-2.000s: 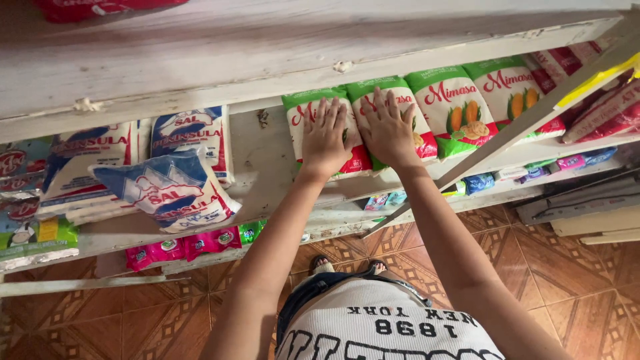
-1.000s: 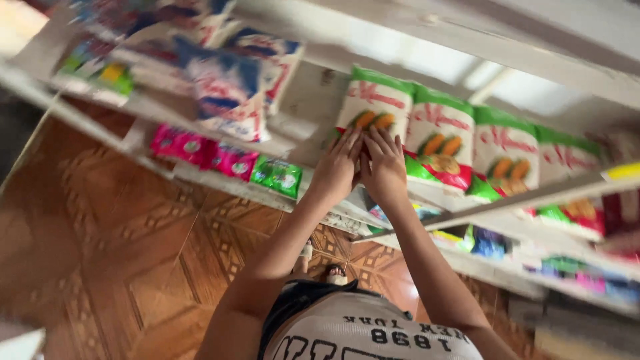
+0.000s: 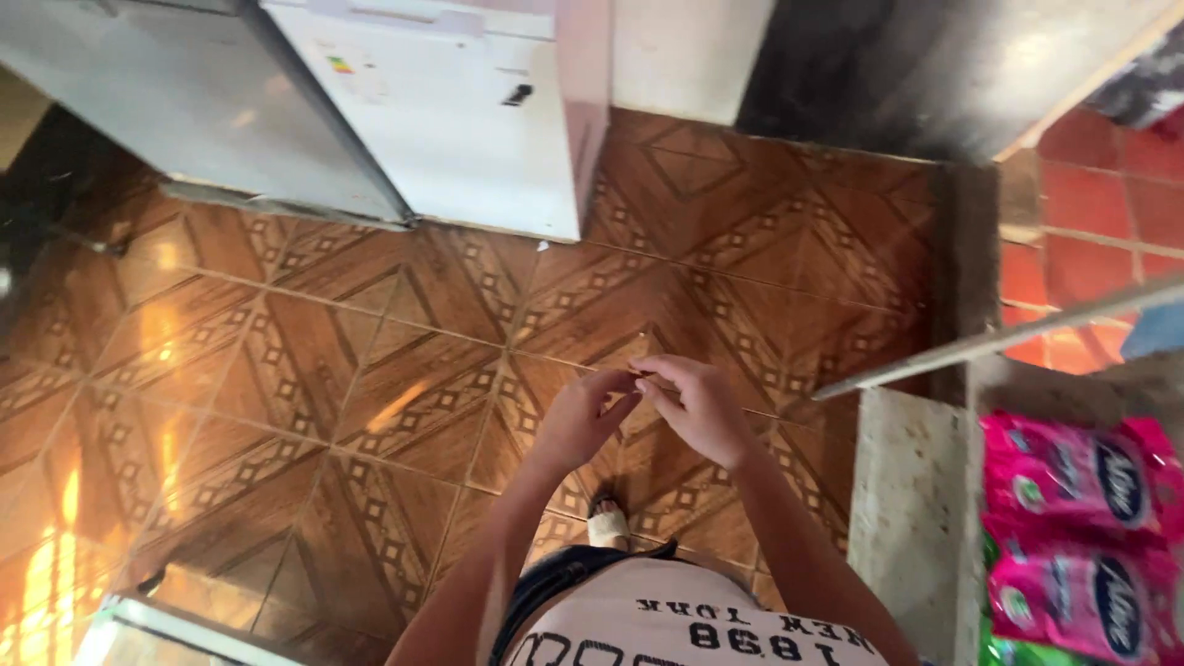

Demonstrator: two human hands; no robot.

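Observation:
My left hand [image 3: 587, 418] and my right hand [image 3: 696, 405] are raised in front of my body, above the patterned brown tile floor [image 3: 416, 342]. Their fingertips meet or nearly meet, with the fingers bent. Whether something small sits between the fingertips cannot be made out. Below them a foot in a sandal [image 3: 608, 523] shows on the floor. Pink Alive packages [image 3: 1078, 476] lie on a shelf at the right edge, apart from my right hand.
A white appliance [image 3: 462, 120] and a grey one [image 3: 231, 111] stand at the upper left. The worn shelf end [image 3: 911, 499] and a slanting bar [image 3: 999, 338] are at the right. A pale-framed object [image 3: 176, 634] is at the lower left.
My hands have left the Mimasa packages on the shelf and now meet in front of my body. The view has swung from the shelves to the floor and appliances.

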